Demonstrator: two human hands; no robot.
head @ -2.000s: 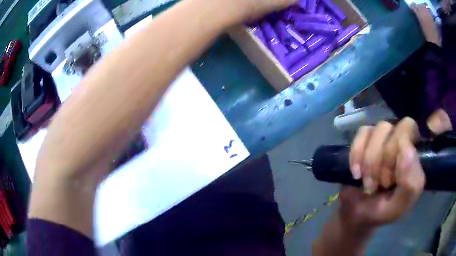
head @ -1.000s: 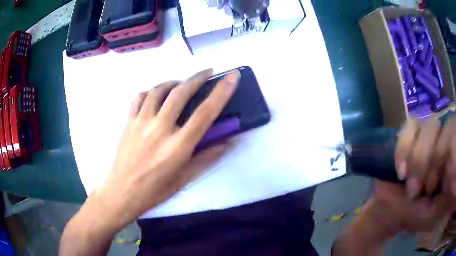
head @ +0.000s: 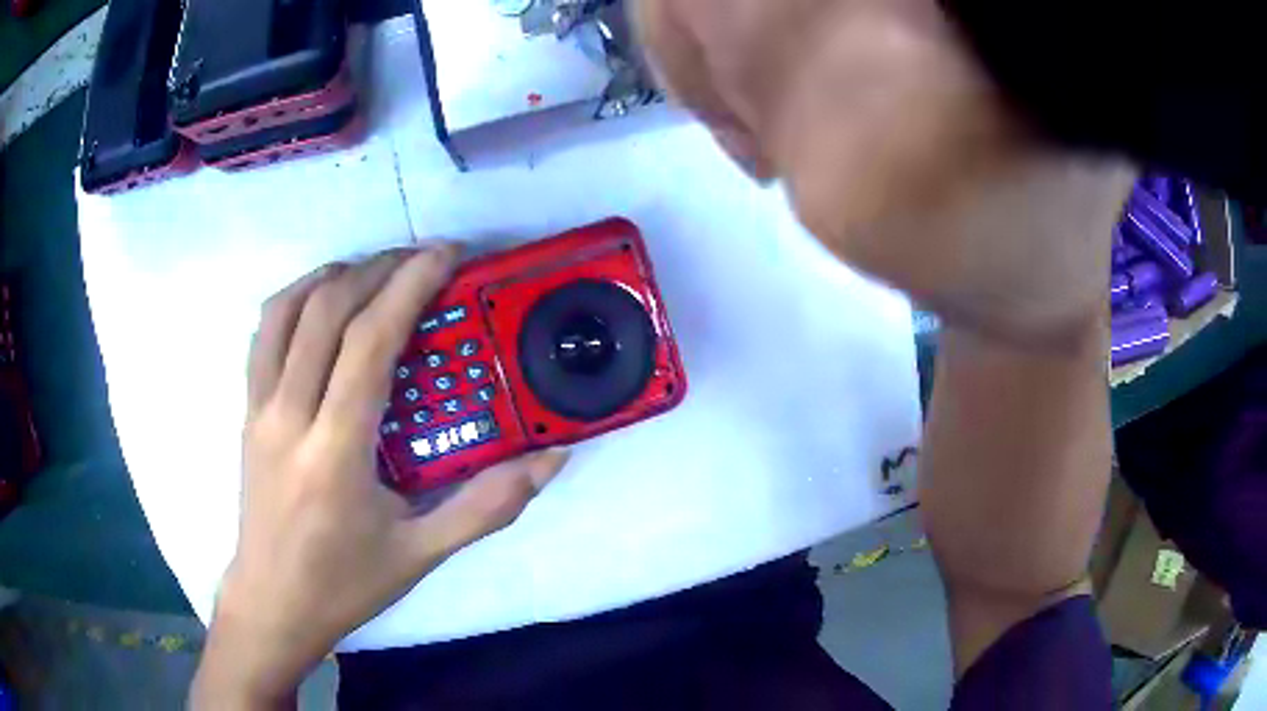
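Observation:
A red portable radio (head: 535, 354) lies face up on the white work sheet (head: 750, 458), its round black speaker to the right and its keypad to the left. The small display strip by the keypad is lit. My left hand (head: 348, 403) holds the radio's left end, fingers along the top edge and thumb along the bottom edge. My right hand (head: 862, 153) is raised at the upper right, large and blurred, close to the screw feeder (head: 514, 63). A black shape, likely the electric screwdriver (head: 1125, 70), shows above it. The bit and the right fingertips are not clearly visible.
Stacked radios (head: 264, 70), black backs up, stand at the upper left beside the feeder. A cardboard box (head: 1228, 264) of purple cells is at the right, partly behind my right arm. Blurred red radios (head: 17, 403) show at the left edge.
The radio has turned from black back up to red front up, with its display lit. My left hand now grips its left end. My right hand has moved up and left towards the feeder.

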